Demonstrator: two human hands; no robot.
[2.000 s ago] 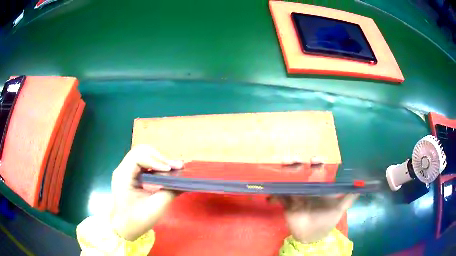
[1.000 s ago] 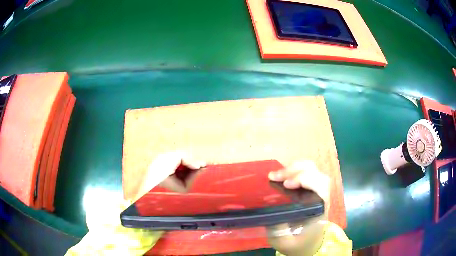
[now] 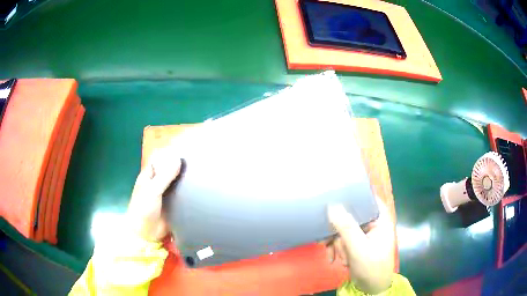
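A tablet (image 3: 271,173) is held tilted above an orange-red foam pad (image 3: 254,277), its silver-grey back cover up and washed out by glare at the top. A small white label and a dark round camera show near its lower left corner. Clear film glints along its upper edge. My left hand (image 3: 153,193) grips the tablet's left edge. My right hand (image 3: 364,248) grips the lower right corner, thumb on the back and fingers beneath. The screen side is hidden.
A second tablet (image 3: 352,29) lies on a foam pad (image 3: 425,63) at the back. A foam tray stack (image 3: 34,156) stands at left with a dark tablet at its edge. A white desk fan (image 3: 488,179) stands at right, beside dark tablets on foam (image 3: 511,162).
The tablet was edge-on, then tilted with its dark glossy screen showing. It is now turned over with the back cover up. Both hands still hold it.
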